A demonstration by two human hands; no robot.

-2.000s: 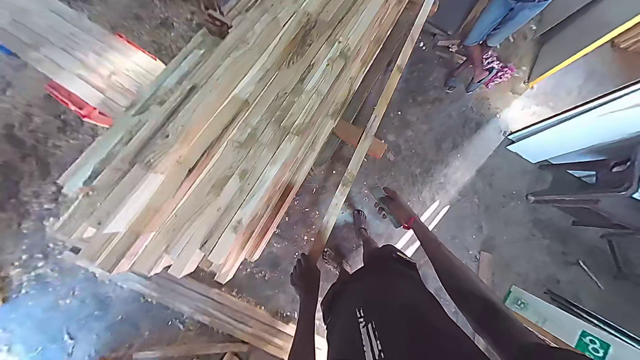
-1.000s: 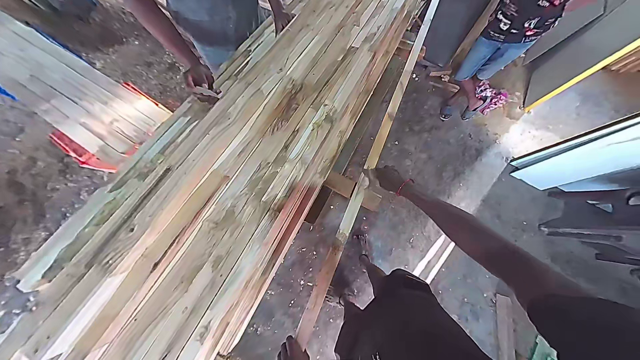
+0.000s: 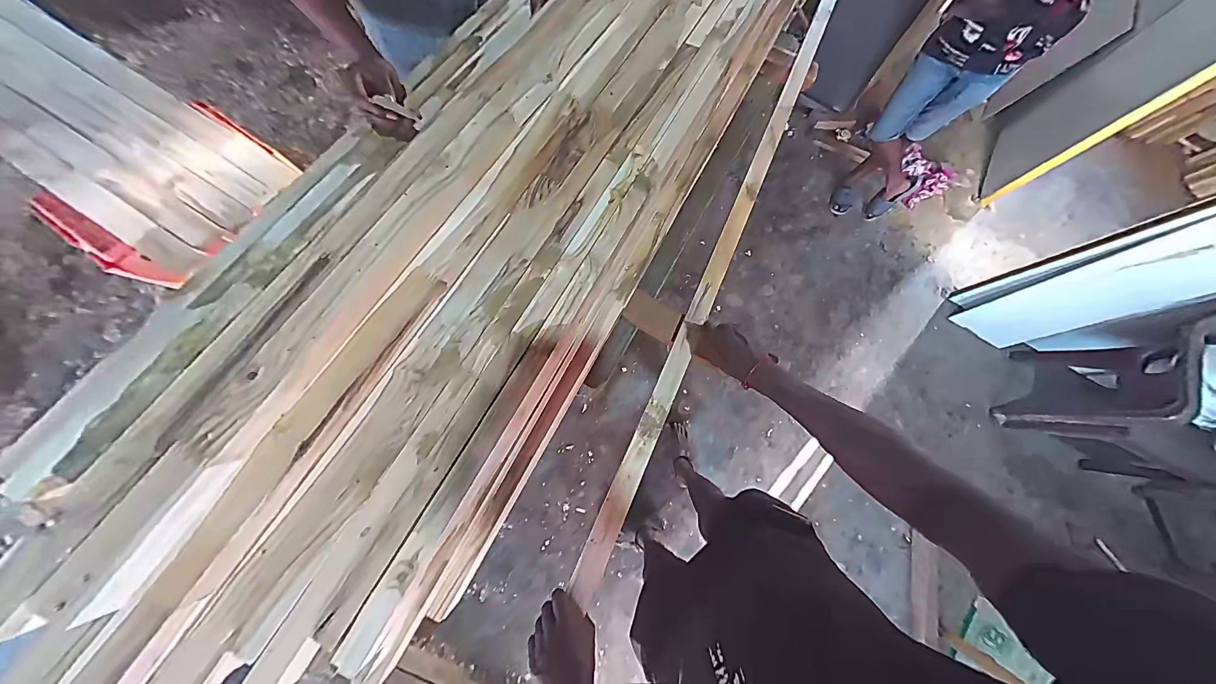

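Observation:
A long, narrow wooden strip (image 3: 655, 418) slants from the bottom centre up to the top right, beside a broad layer of wooden strips (image 3: 380, 380). At its near end, low in the view, is my left hand (image 3: 562, 638), fingers bent around the end. My right hand (image 3: 724, 350), with a red band at the wrist, grips the same strip about midway along. Between the strip and the wood layer a short crosspiece of wood (image 3: 652, 317) shows.
A co-worker's hand (image 3: 385, 100) holds a small piece at the layer's far left edge. Another person (image 3: 936, 95) stands at the upper right. Pale boards (image 3: 1092, 275) and a dark plastic chair (image 3: 1111, 389) are at right. More boards (image 3: 123, 142) lie at left on a red-edged support.
My right hand, off the strip two seconds ago, has closed on it. A co-worker's hands have come in at the layer's far side. The wood layer fills more of the view.

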